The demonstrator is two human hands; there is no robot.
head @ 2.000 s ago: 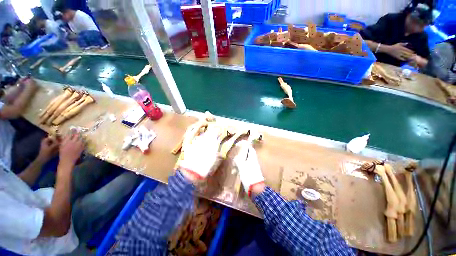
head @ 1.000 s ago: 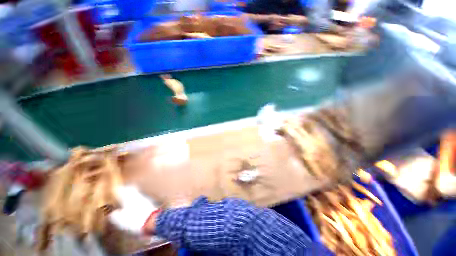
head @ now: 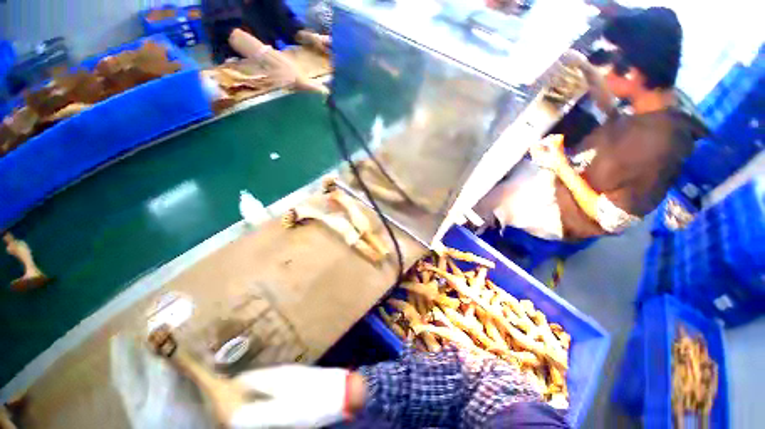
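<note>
My right hand (head: 289,397), in a white glove with an orange-red cuff, is at the bottom, closed on a tan leg-shaped piece (head: 201,377). The piece's dark-marked end points up and left over the bench. A pale, see-through blur (head: 143,385) lies left of it; it may be my left glove, but I cannot tell. A small whitish oval dish (head: 231,349) sits on the stained work pad (head: 281,331) just above my right hand. Several leg pieces (head: 335,222) with dark ends lie near the bench's far right corner.
A blue bin (head: 579,335) of loose legs stands right of the bench. The green belt (head: 109,218) carries an assembled piece (head: 27,266). A white bottle or wrap (head: 251,208) is at the belt edge. A black cable (head: 369,180) hangs before the metal-sided box (head: 419,100). A seated person (head: 629,159) is at right.
The view has swung right, bringing the leg bin and box into full view. My right hand now holds a leg piece over the bench beside the pad.
</note>
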